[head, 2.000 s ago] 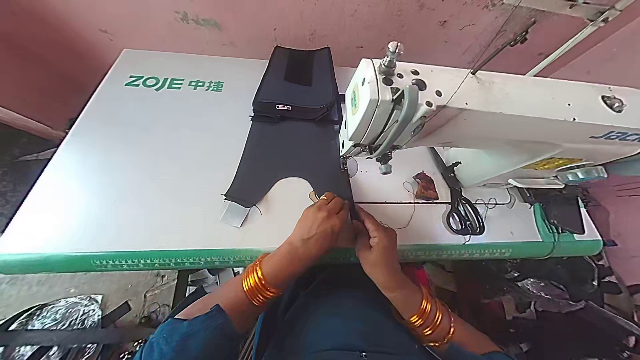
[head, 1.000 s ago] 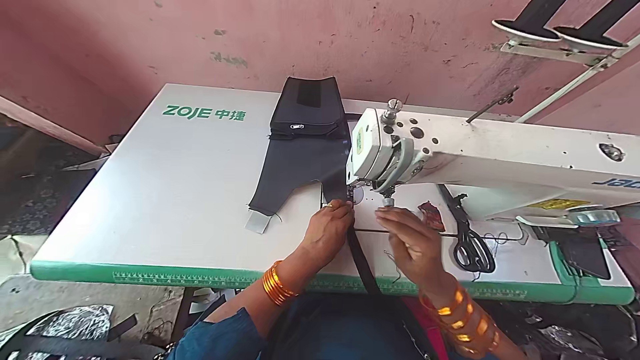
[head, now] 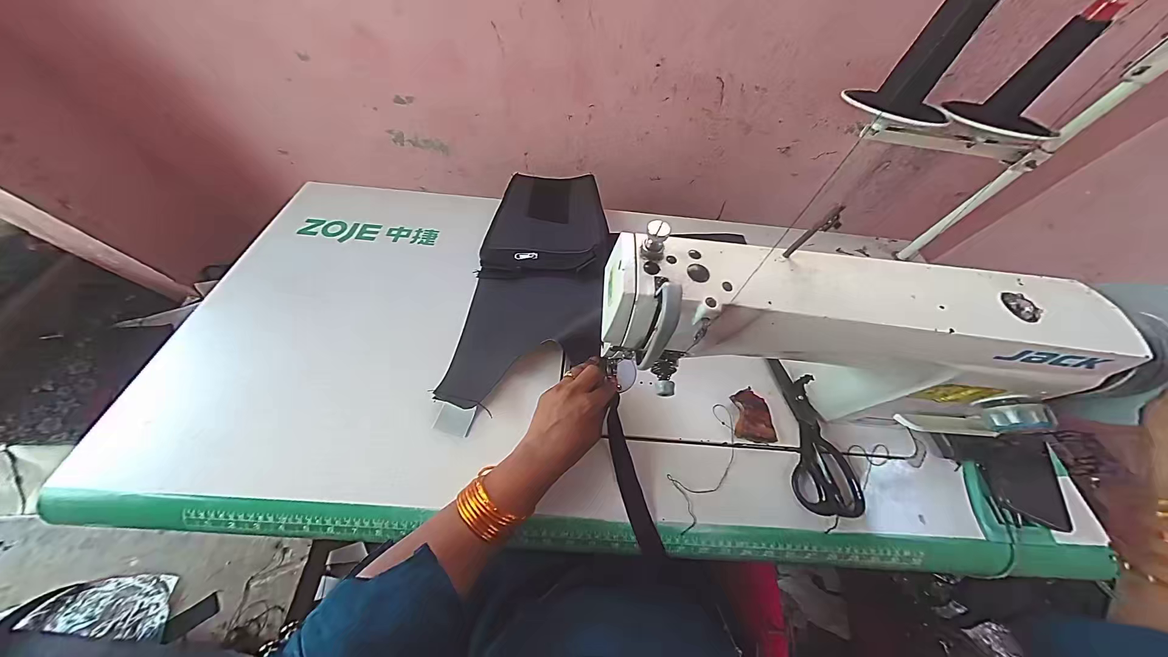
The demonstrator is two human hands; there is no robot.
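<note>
My left hand (head: 577, 401) pinches the edge of a black fabric piece (head: 511, 328) and a narrow black strap (head: 630, 479) beside the presser foot of the white Jack sewing machine (head: 876, 310). The strap runs down over the table's front edge. The fabric lies left of the machine head, with a curved cutout, a zippered pouch (head: 546, 224) at its far end and a pale grey tab (head: 455, 420) under its near corner. At the right frame edge, my right hand (head: 1157, 424) is by the machine's handwheel, mostly cut off; its fingers are hidden.
Black-handled scissors (head: 826, 474) lie under the machine arm, beside a reddish-brown scrap (head: 753, 415) and loose thread. A dark flat object (head: 1027, 479) rests at the table's right end. Black thread cones (head: 935, 59) stand on a rack behind. A green ruled edge (head: 301, 522) borders the table.
My right hand has moved from beside the machine's needle area to the far right. My left hand stays by the presser foot; two seconds ago both hands were together nearer the table's front edge.
</note>
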